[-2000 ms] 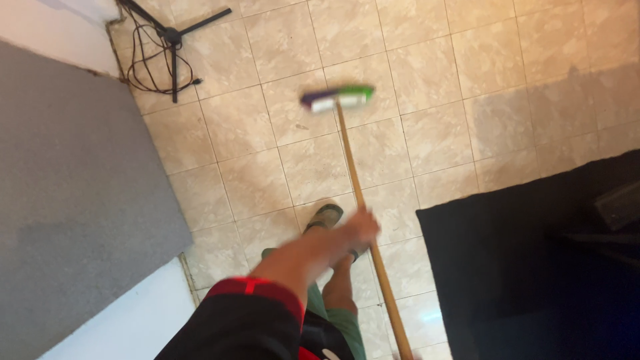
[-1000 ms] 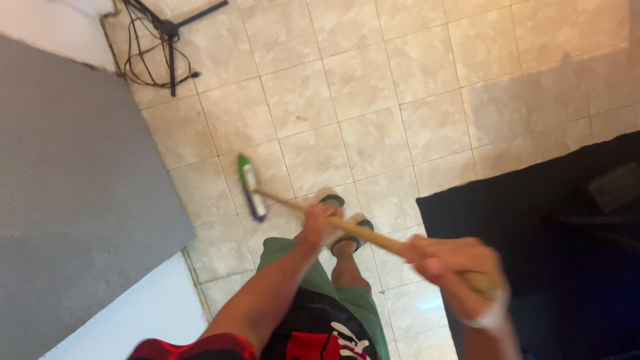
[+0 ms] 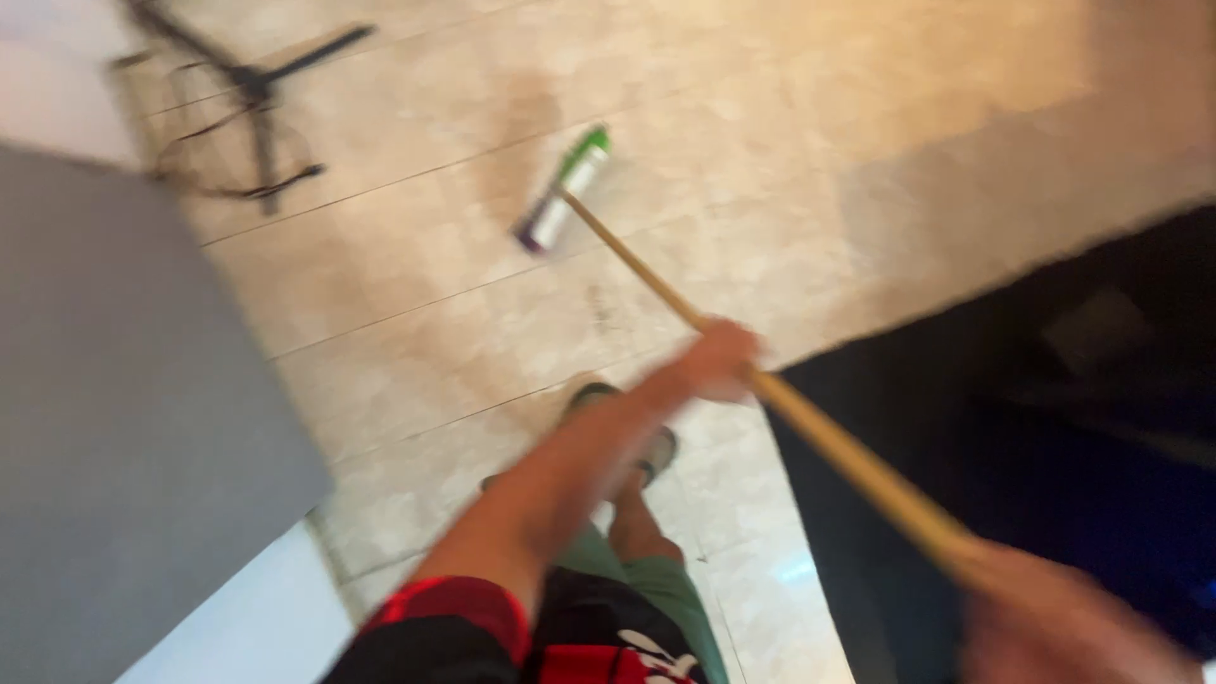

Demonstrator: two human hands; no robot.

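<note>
A broom with a wooden handle (image 3: 655, 275) slants across the view, its green, white and purple head (image 3: 565, 190) on the tiled floor ahead of my feet. My left hand (image 3: 724, 359) grips the handle around its middle. Nearer the camera, at the lower right, my right hand (image 3: 1054, 608) is closed around the upper part of the handle; it is blurred by motion. The broom's bristles cannot be made out.
A black stand with tripod legs (image 3: 255, 85) and a loose cable (image 3: 204, 190) stand at the upper left. A grey surface (image 3: 133, 380) lies along the left. A black-covered surface (image 3: 912, 437) with dim objects is on the right. My shoes (image 3: 657, 451) are below the broom.
The broom head has swung from near my feet on the left to farther ahead and to the right. Both hands have moved rightward with the handle; the right hand has also dropped lower in view.
</note>
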